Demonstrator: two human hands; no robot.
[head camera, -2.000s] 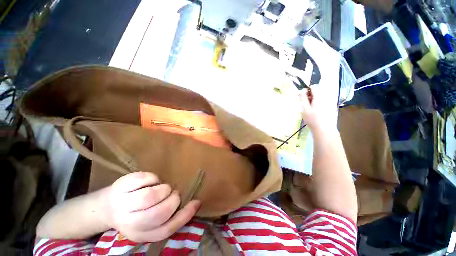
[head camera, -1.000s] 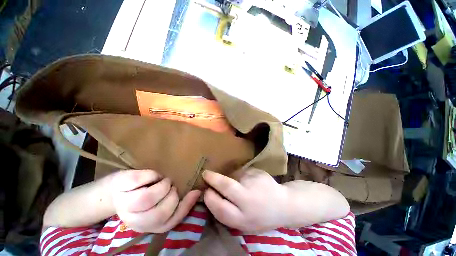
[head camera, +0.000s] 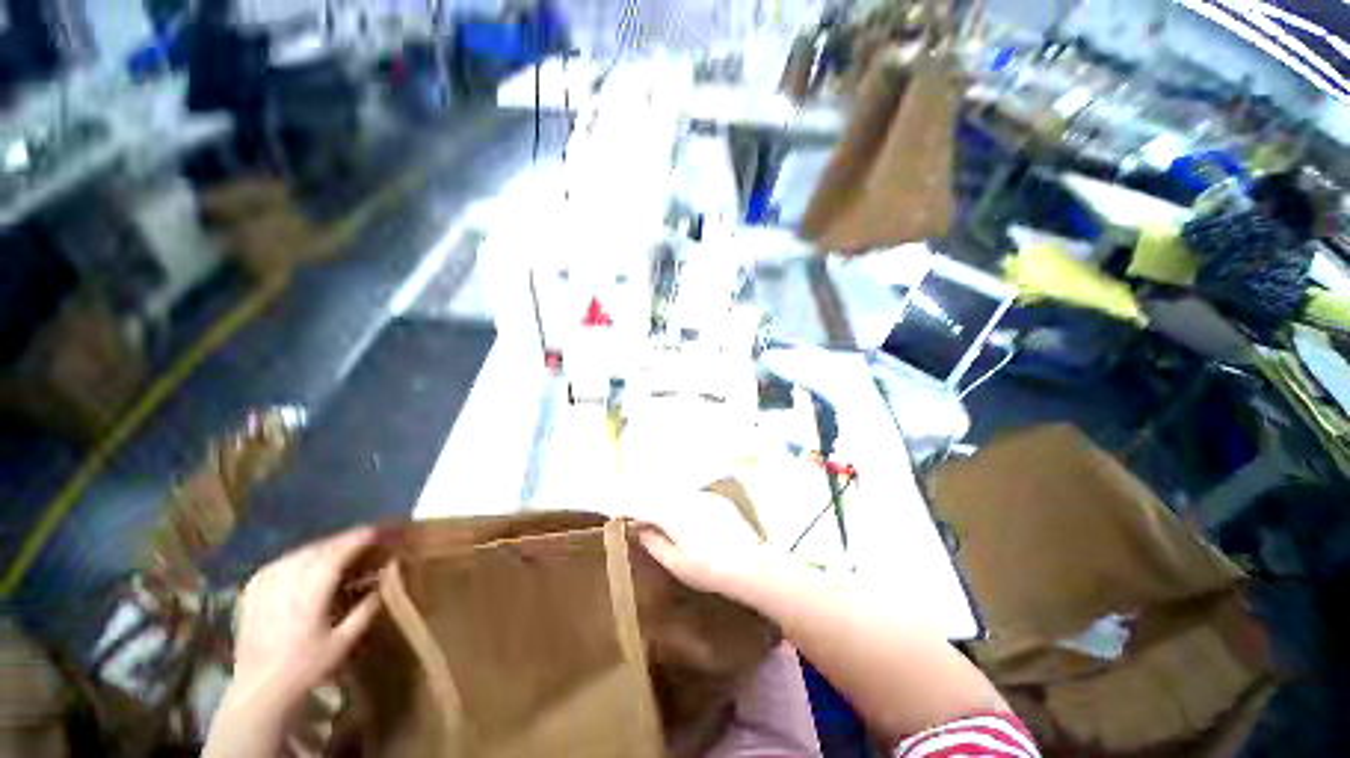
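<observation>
A brown tote bag (head camera: 533, 637) is upright over my lap, its top edge towards the machine and two straps hanging down its near side. My left hand (head camera: 304, 615) holds the bag's top left corner, fingers partly hidden by the cloth. My right hand (head camera: 696, 545) holds the top edge near the right strap. The black-and-red hand tool (head camera: 837, 468) lies on the white table (head camera: 925, 570) to the right, its black cord trailing.
The white sewing machine (head camera: 615, 282) with a red logo stands ahead. A screen (head camera: 948, 323) is at its right. Brown bags (head camera: 1066, 533) lie at the right with a white tag. A brown bag (head camera: 893, 156) hangs behind. More brown pieces (head camera: 200, 511) are at the left.
The view has tilted up to the machine and factory floor. The bag has been turned and raised upright; its orange patch is out of view. Both hands have moved from the strap end to its top edge.
</observation>
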